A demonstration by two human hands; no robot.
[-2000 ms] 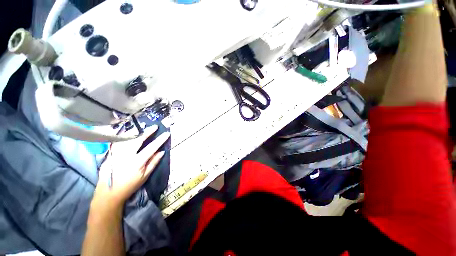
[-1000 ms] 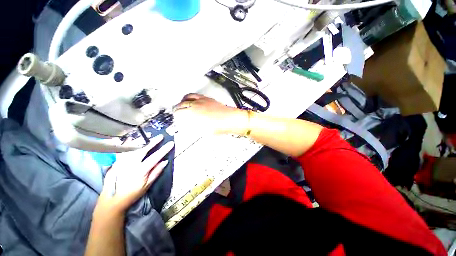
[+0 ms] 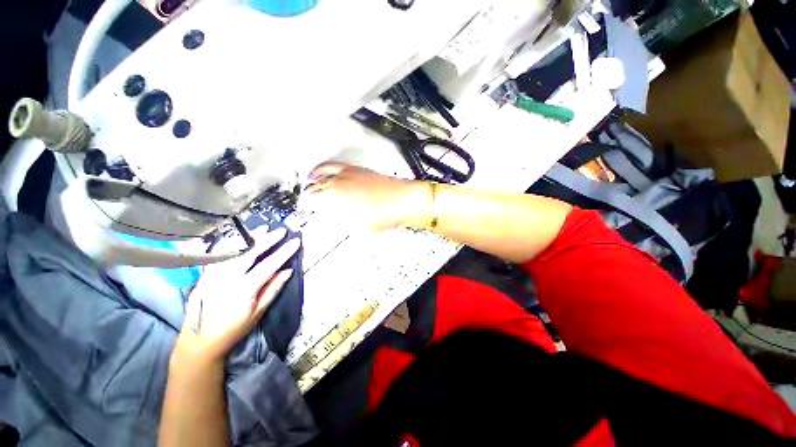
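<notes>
The white sewing machine (image 3: 288, 96) stands across the table, its presser foot and needle area (image 3: 275, 202) low at the left. A dark fabric piece (image 3: 286, 301) lies under the foot and runs down to the grey garment (image 3: 83, 340), which is draped at the left. My left hand (image 3: 231, 292) lies flat on the dark fabric, fingers spread, fingertips just in front of the foot. My right hand (image 3: 353, 196) is beside the foot on its right, fingers bent; its fingertips are partly hidden against the machine, so any hold is unclear.
Black-handled scissors (image 3: 428, 157) lie behind my right forearm, with a green-handled tool (image 3: 545, 109) further right. A yellowish measuring strip (image 3: 336, 339) runs along the table's front edge. Grey and black cloth (image 3: 646, 205) is heaped right of the table, beside a cardboard box (image 3: 720, 100).
My right arm has come in from the far right to the needle area, then stays there. My left hand keeps nearly the same place on the fabric. The view shifts slightly.
</notes>
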